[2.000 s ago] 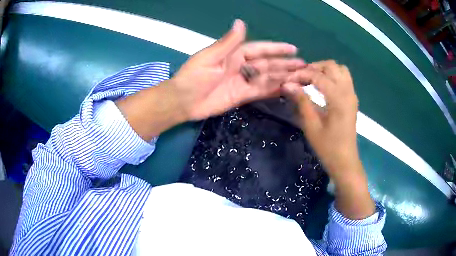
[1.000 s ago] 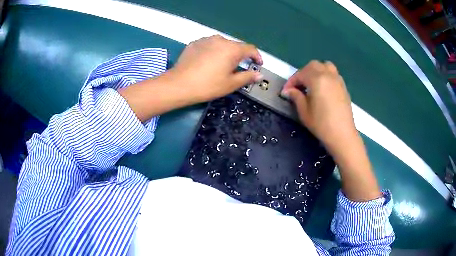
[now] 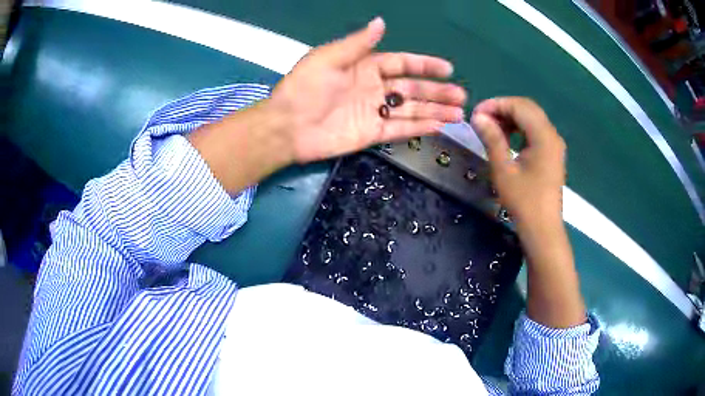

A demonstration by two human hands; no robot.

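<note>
My left hand [image 3: 352, 104] is palm up with fingers spread, above the metal bar. Two small dark rings [image 3: 390, 104] lie on its fingers. My right hand [image 3: 526, 151] is just right of the left fingertips, thumb and forefinger bent together; whether anything is between them cannot be told. The grey metal bar [image 3: 456, 168] lies at the tray's far edge, with brass-coloured round centres in a row; both hands hide parts of it. The black tray [image 3: 413, 259] holds many scattered dark rings with white glints.
The dark green belt [image 3: 464, 39] with white lines [image 3: 232, 35] runs beyond the bar. The glossy green worktop [image 3: 93, 131] lies on both sides of the tray. Blurred reddish equipment [image 3: 657, 31] stands at the far right.
My left hand has left the bar and turned palm up, showing two rings. My right hand has lifted off the bar. More of the bar's row of centres shows.
</note>
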